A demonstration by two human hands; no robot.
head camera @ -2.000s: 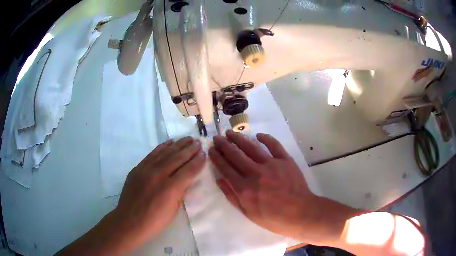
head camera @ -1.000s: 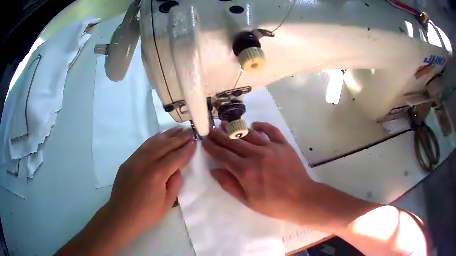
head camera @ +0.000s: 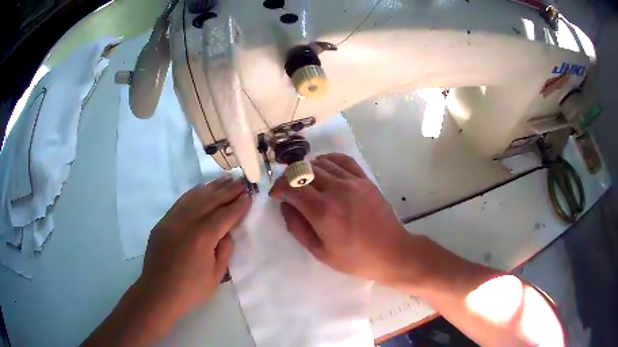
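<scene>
A white fabric panel point(head camera: 291, 291) lies under the presser foot point(head camera: 252, 186) of the cream-white sewing machine point(head camera: 406, 47), reaching down to the table's front edge and back behind the head. My left hand point(head camera: 196, 234) is flat at the cloth's left side, fingertips beside the foot. My right hand point(head camera: 339, 210) lies on the cloth right of the foot, fingers bent, partly behind the lower tension knob point(head camera: 301, 173). Both hands press on the cloth; neither visibly pinches it. The fingertips are partly hidden near the foot.
Another white cloth piece point(head camera: 146, 176) lies left of the machine head. A stack of white pieces with dark lines and jagged edges point(head camera: 57, 135) is at the far left. Scissors with ring handles point(head camera: 565, 191) rest at the right by the machine base. A printed ruler point(head camera: 400, 310) runs along the front edge.
The whole view has shifted, moving the machine left in the picture. The panel's lower end sits higher from the front edge, showing more ruler. My right hand's fingers are more bent and slightly apart from the foot.
</scene>
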